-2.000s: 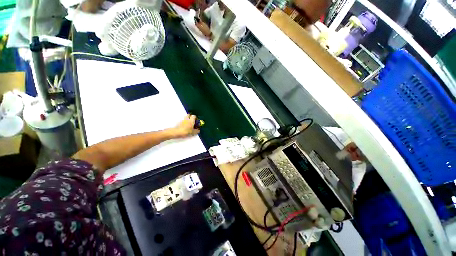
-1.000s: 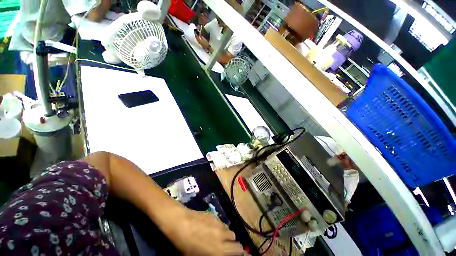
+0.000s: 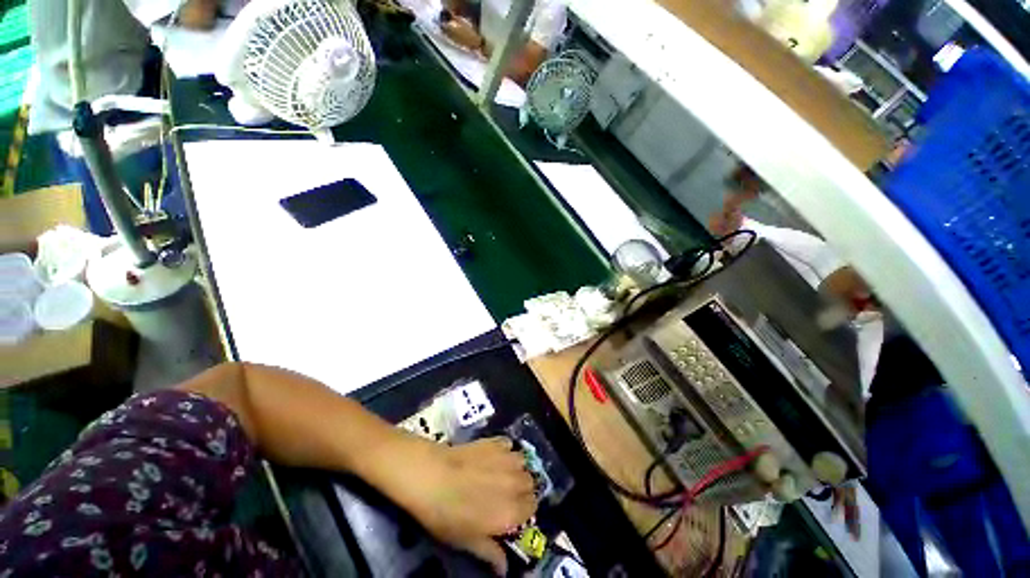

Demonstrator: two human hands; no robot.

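Observation:
My left hand [image 3: 472, 495] reaches in from the lower left over the black test panel [image 3: 390, 401]. Its fingers and thumb are closed around the edge of a small circuit module with a yellow block [image 3: 529, 542], low over the panel by a socket. The fingers hide part of the module. A white socket block [image 3: 470, 404] and a cream socket strip [image 3: 427, 423] show just above the hand. A green circuit board under a clear cover [image 3: 542, 463] is partly hidden by the fingers. My right hand is not in view.
A grey instrument [image 3: 734, 395] with a black cord and red lead stands right of the panel, beside a red object [image 3: 595, 385]. A glass bulb [image 3: 638, 261] and white blocks [image 3: 561, 322] lie behind. A phone [image 3: 328, 202] rests on a white sheet [image 3: 339, 282] near a fan [image 3: 311, 62].
My left hand has come back from the far edge of the white sheet to the panel. Since one second ago it has shifted slightly, and the yellow-block module shows beside it. The view has shifted.

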